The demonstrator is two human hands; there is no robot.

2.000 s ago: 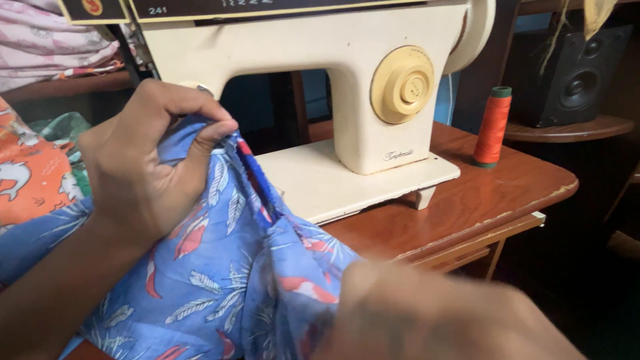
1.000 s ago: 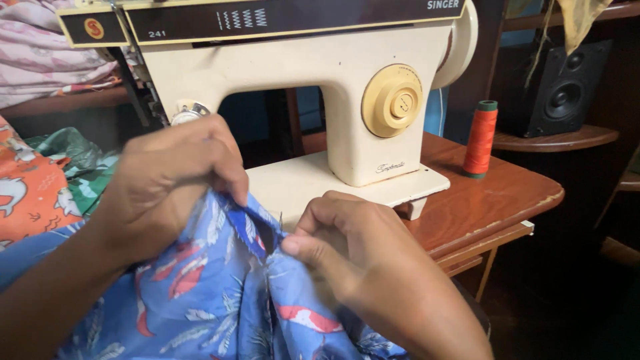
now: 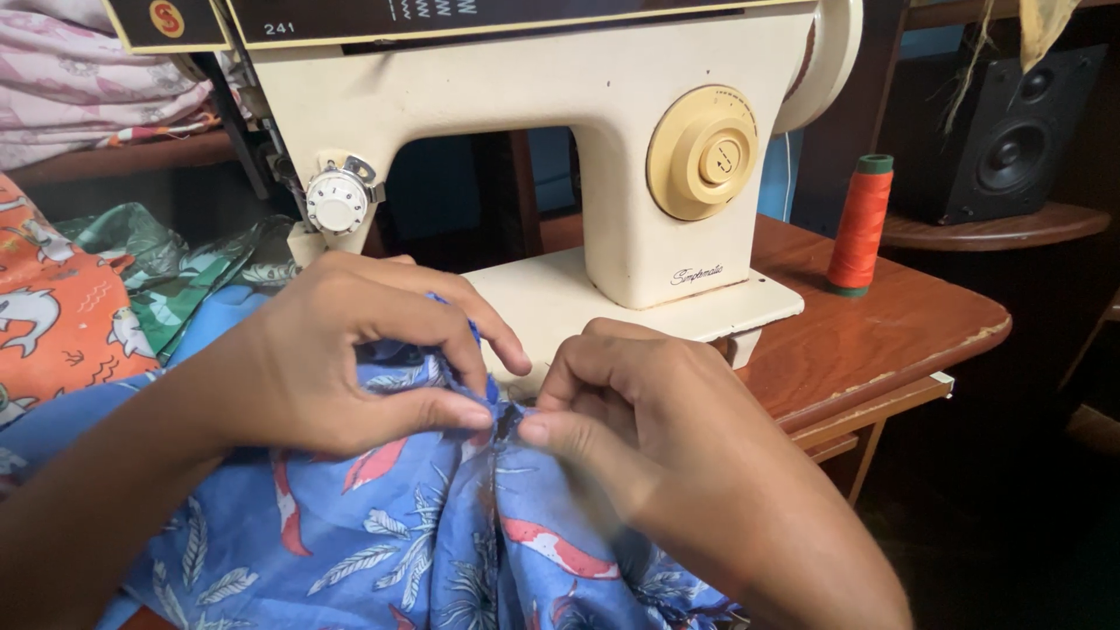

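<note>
Blue printed fabric [image 3: 367,534] with white leaves and pink shapes lies bunched in front of a cream Singer sewing machine [image 3: 490,96]. My left hand [image 3: 376,359] pinches the cloth's upper edge between thumb and fingers, beside a dark seam that runs down the fabric. Close to its fingertips, my right hand [image 3: 639,411] grips the same edge between thumb and forefinger. Both hands are in front of the machine's bed [image 3: 542,297]. What lies under the fingertips is mostly hidden.
An orange thread cone [image 3: 860,227] stands on the wooden table [image 3: 901,324], right of the machine. Behind it is a black speaker [image 3: 1006,131] on a shelf. Orange dolphin-print fabric [image 3: 52,306] and green fabric [image 3: 184,271] lie at left, with pink cloth [image 3: 87,79] piled behind.
My right hand, blurred and low two seconds ago, has come up to the fabric edge beside my left hand. My left hand has moved lower on the cloth.
</note>
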